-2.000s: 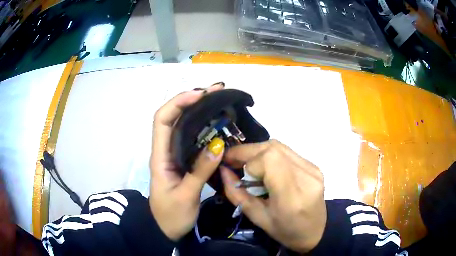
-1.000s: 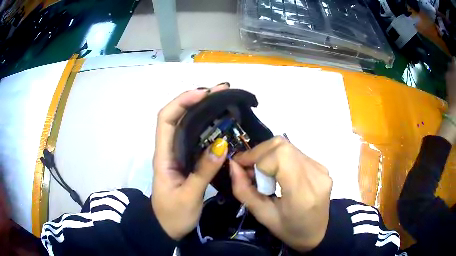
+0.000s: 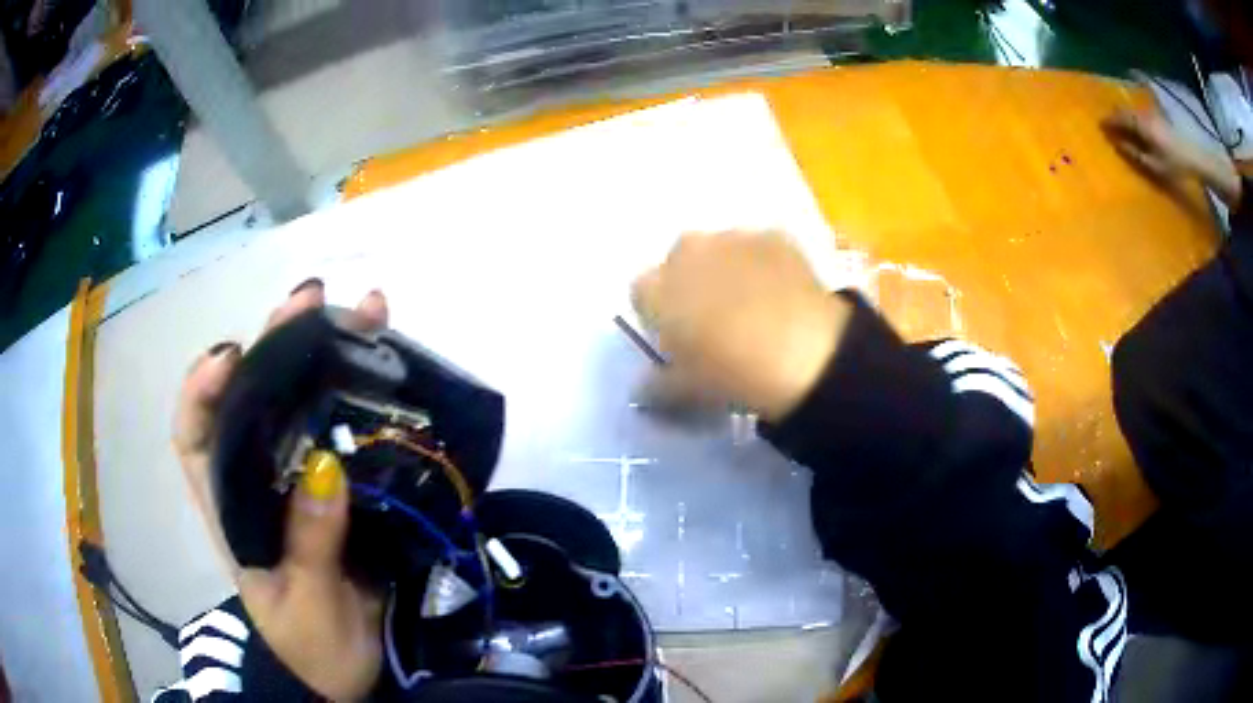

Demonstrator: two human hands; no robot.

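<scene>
My left hand [image 3: 309, 549] holds the black rear cover [image 3: 261, 412], its open side facing up and its thumb with a yellow nail on the inside. A circuit board with a white plug [image 3: 344, 438] shows in the cover. Orange and blue wires [image 3: 412, 515] run from it down into the round black camera body [image 3: 625, 632] at the bottom. My right hand [image 3: 742, 323] is blurred, away from the cover over the white sheet. A thin dark tool [image 3: 639, 339] sticks out at its fingers; whether the hand grips it is unclear.
The white sheet [image 3: 522, 234] covers the bench, with orange-brown surface [image 3: 948, 179] to the right. A black cable [image 3: 131, 597] lies at the left edge. Clear trays [image 3: 660, 41] stand at the far side. Another person's hand [image 3: 1175, 151] and dark sleeve are at right.
My right hand has left the cover and moved up and right. The cover in my left hand sits further left in view and is turned, showing more wires. The view has shifted right.
</scene>
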